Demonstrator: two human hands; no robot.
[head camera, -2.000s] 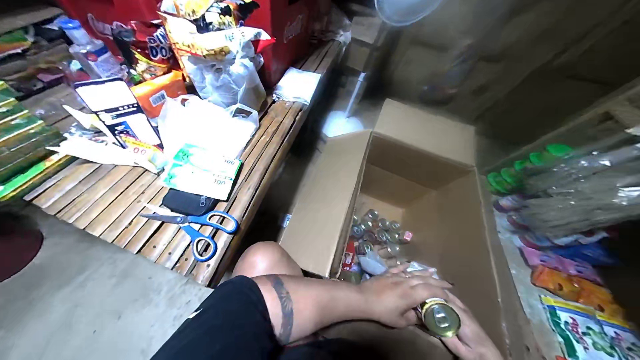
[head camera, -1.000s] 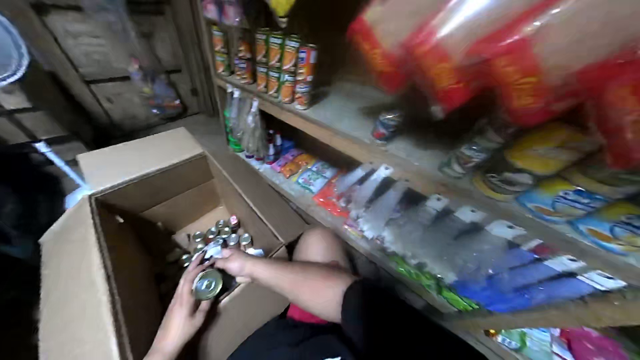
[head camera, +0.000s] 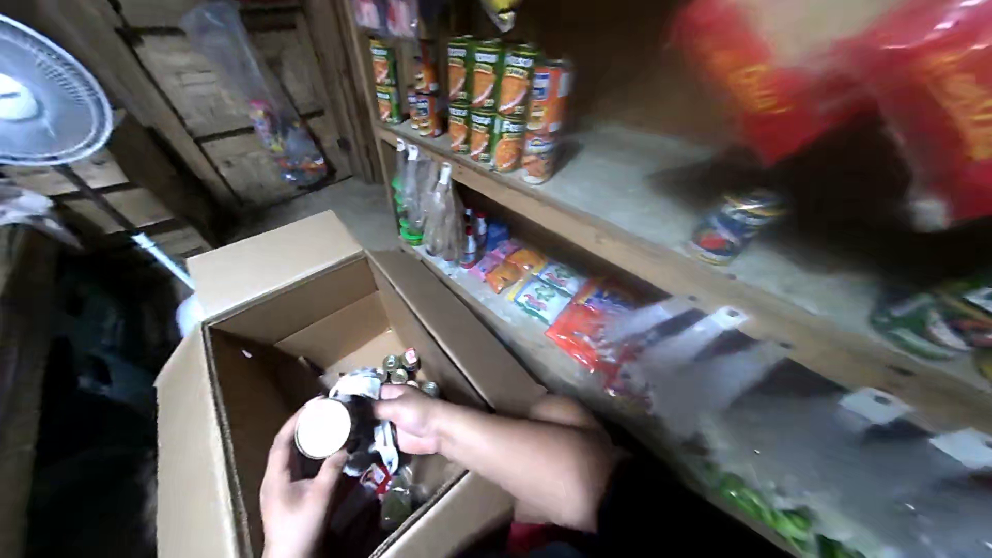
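Observation:
My left hand (head camera: 298, 480) holds a can (head camera: 323, 428) over the open cardboard box (head camera: 480, 333), its pale round end facing up. My right hand (head camera: 411, 418) reaches in from the right, just beside that can, with its fingers on a dark and silvery item (head camera: 360, 387) whose kind I cannot tell. Below and behind my hands, several small jars or bottles (head camera: 399, 376) with round caps stand in the box. A red and white packet (head camera: 377, 479) lies lower in it.
Right of the box, a wooden shelf (head camera: 620, 232) carries stacked juice cans (head camera: 487, 101) and a lone can (head camera: 732, 226). Packets (head camera: 540, 298) lie on the lower shelf, near hanging plastic bags (head camera: 674, 325). A fan (head camera: 54, 93) stands at the upper left.
The view has swung right from the bamboo bench to the shelves. The can in my left hand now shows a pale end, where a metallic end faced up a second ago.

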